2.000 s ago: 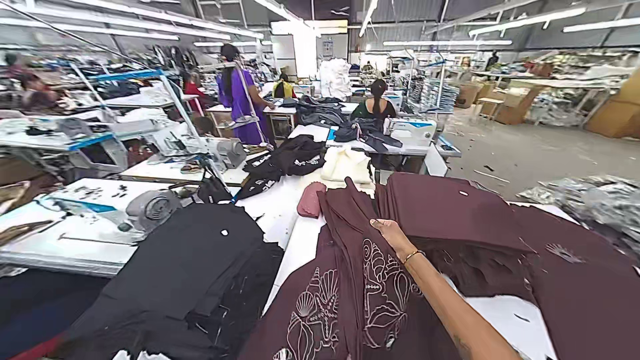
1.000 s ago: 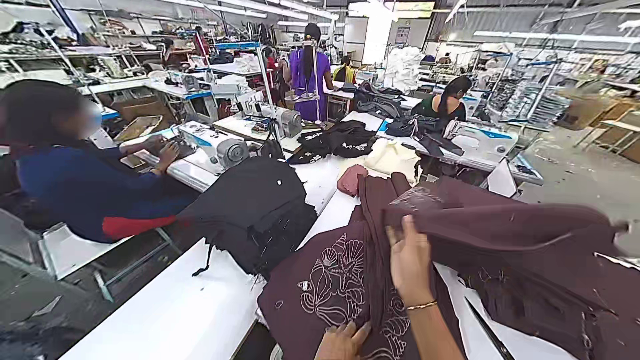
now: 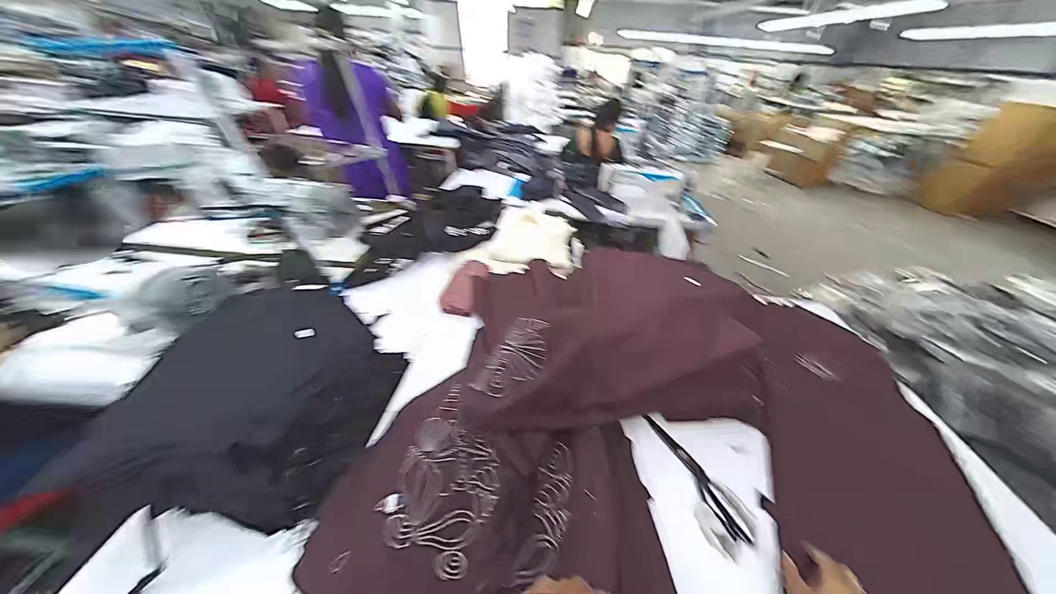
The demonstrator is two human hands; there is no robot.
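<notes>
Maroon fabric pieces (image 3: 643, 338) lie folded and overlapping on the white table, with pale shell-like embroidery (image 3: 450, 487) on the front panel. At the bottom edge my left hand (image 3: 565, 585) shows only in part, against the embroidered cloth. My right hand (image 3: 821, 573) is at the bottom right, partly cut off, beside the edge of the right maroon piece (image 3: 874, 429). Black-handled scissors or a similar metal tool (image 3: 701, 478), blurred, lie on the white surface between the cloths. Whether either hand grips cloth is hidden.
Black fabric (image 3: 264, 404) covers the left of the table. A small pink bundle (image 3: 464, 289) and cream cloth (image 3: 532, 238) lie beyond the maroon pieces. Plastic-wrapped goods (image 3: 949, 330) are at right. Sewing tables and several people stand or sit further off.
The upper maroon cloth, lifted by my right hand a second ago, now lies across the embroidered piece. Both hands have moved down to the frame's bottom edge. The view has swung left.
</notes>
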